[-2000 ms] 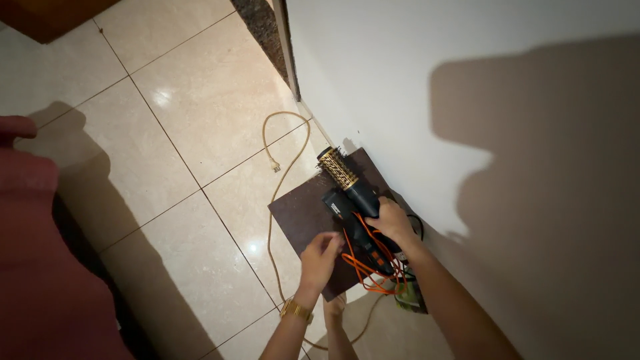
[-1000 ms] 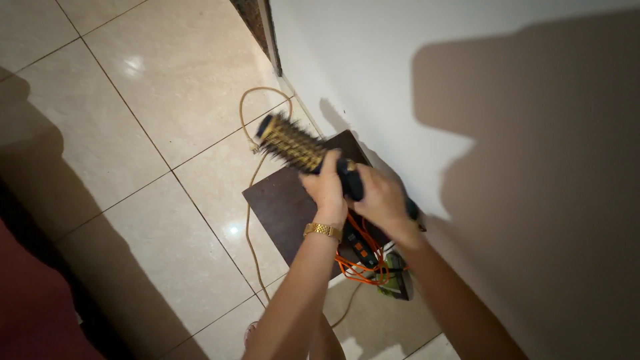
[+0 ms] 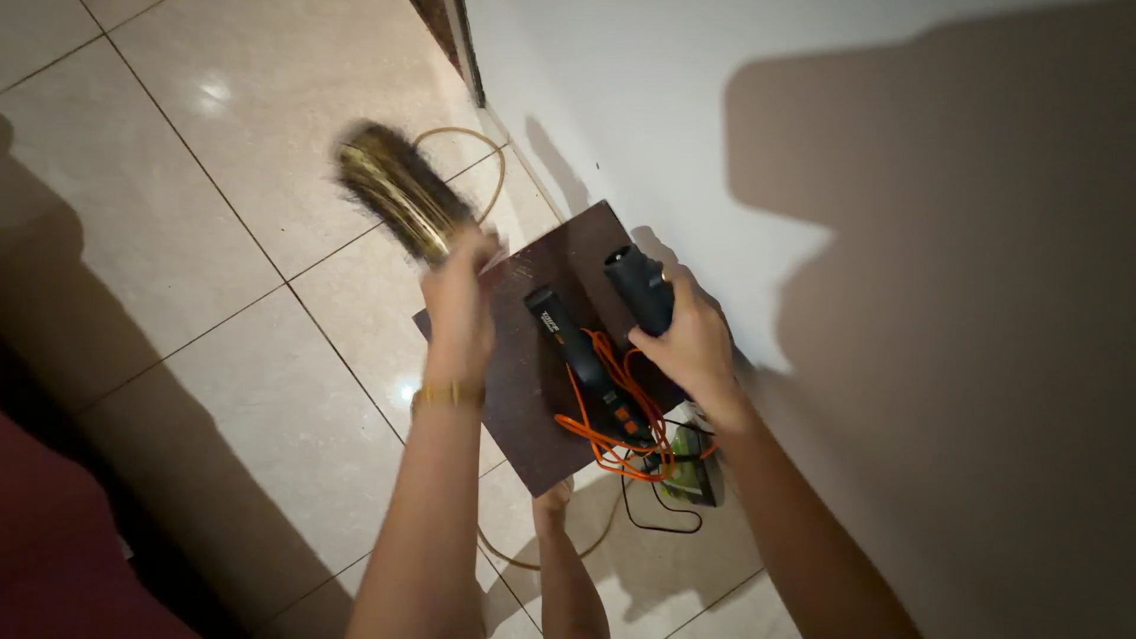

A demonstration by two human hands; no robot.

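Observation:
My left hand (image 3: 461, 293), with a gold band at the wrist, grips the lower end of a round bristle brush head (image 3: 399, 191) with a gold barrel, blurred and tilted up to the left. Apart from it, my right hand (image 3: 697, 342) is closed around the black handle (image 3: 639, 284) of the hot-air brush, its open socket end facing up. Between the hands, a black hair straightener (image 3: 581, 359) with an orange cord (image 3: 621, 444) lies on a dark brown square tabletop (image 3: 524, 399).
A white wall (image 3: 621, 115) rises on the right. A beige cable (image 3: 501, 173) loops over the tiled floor (image 3: 222, 293). A green package (image 3: 688, 470) and a thin black cord are by the tabletop's lower corner. A bare foot (image 3: 555, 497) shows below; reddish fabric (image 3: 53, 541) is at lower left.
The brush head has come off the handle. My left hand has moved away up and left with it, while my right hand keeps the handle. The straightener is in fuller view.

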